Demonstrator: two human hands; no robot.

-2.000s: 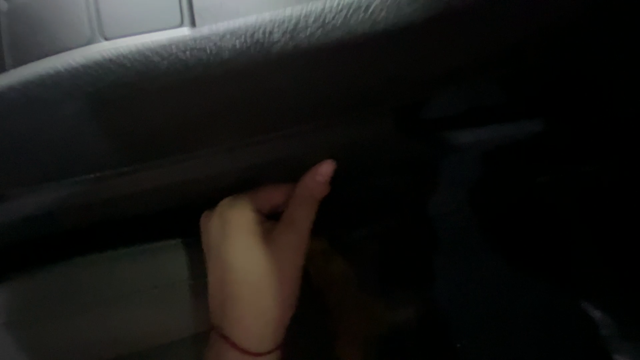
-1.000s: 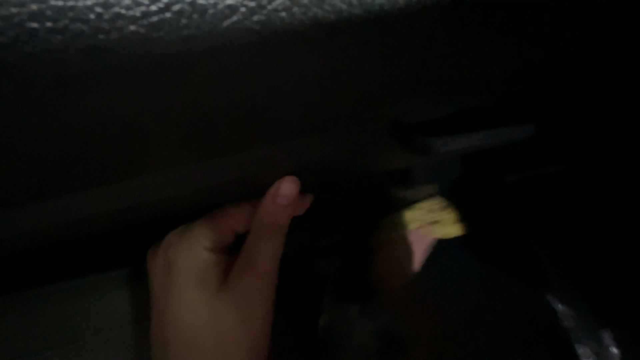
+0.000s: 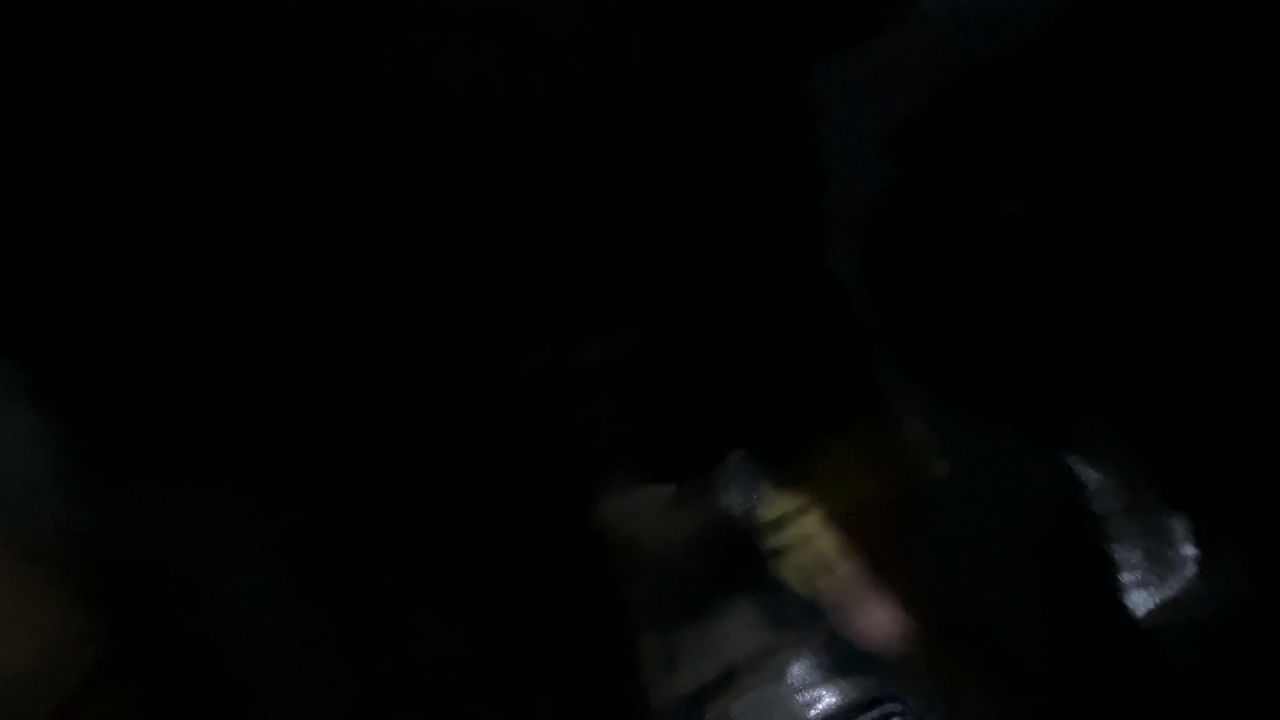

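The view is very dark and blurred. At the left edge, a faint brownish blur may be part of my left hand; its fingers cannot be made out, nor whether it holds anything. My right hand is not seen. Low and right of centre lies a yellow patterned thing with a pinkish end; its kind cannot be told. Just below it is a greyish, shiny surface, perhaps plastic.
A crumpled-looking, shiny piece catches light at the lower right. A dim bluish shape runs down the upper right. Darkness hides the other surroundings.
The hand seen plainly at lower left before is now at most a blur at the left edge. The textured dark panel at the top has left view as the view shifted.
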